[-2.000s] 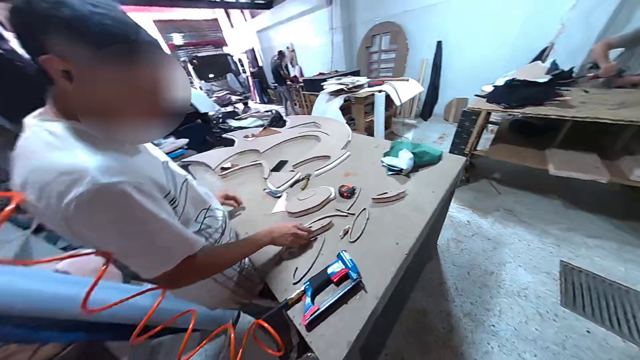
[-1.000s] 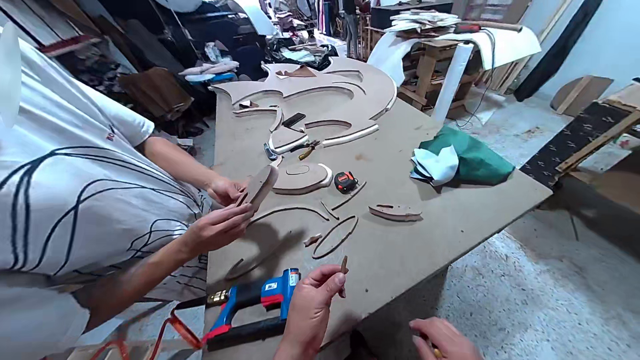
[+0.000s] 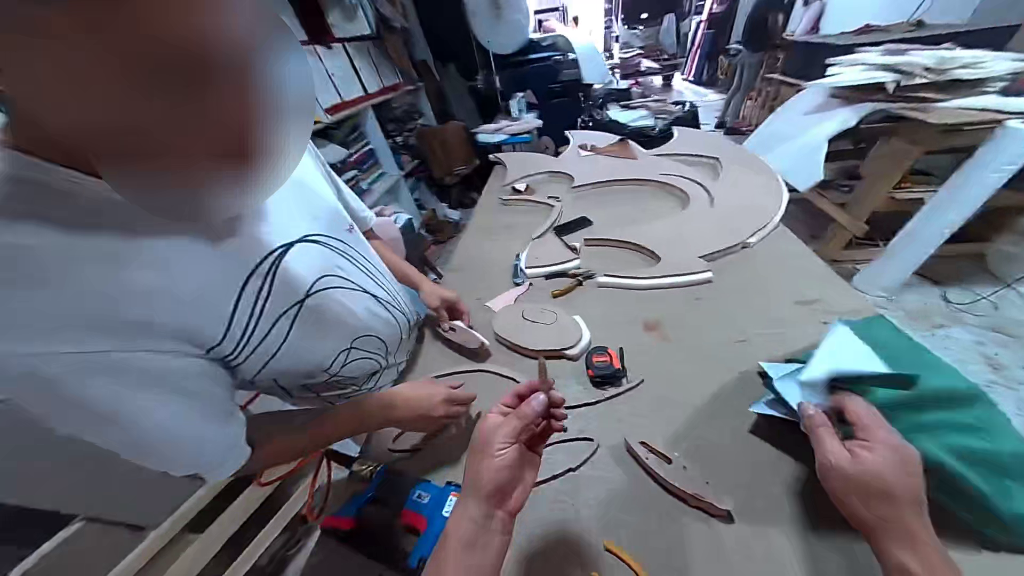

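Observation:
My left hand (image 3: 516,440) is raised over the near part of the worktable, pinching a small brown strip (image 3: 543,374) that points upward. My right hand (image 3: 864,460) grips pale fabric pieces (image 3: 840,356) beside green fabric (image 3: 944,416) at the table's right edge. Between the hands lies a curved, slotted board piece (image 3: 680,480). A black and red tape measure (image 3: 606,366) rests beyond my left hand, close to a rounded board piece (image 3: 538,328). Thin curved strips (image 3: 572,460) lie around my left hand. A yellow curved object (image 3: 624,558) is at the bottom edge.
A person stands at the left of the table (image 3: 744,344), one hand at a small oval piece (image 3: 464,334). A blue and red power tool (image 3: 412,512) lies at the near left. Pliers (image 3: 574,282) and a large cut-out board (image 3: 640,192) are farther back. A cluttered wooden stand is at right.
My right hand has reached the pale fabric and taken hold of it. My left hand still holds the small strip. The co-worker's hands have parted. The view has swung considerably since two seconds ago.

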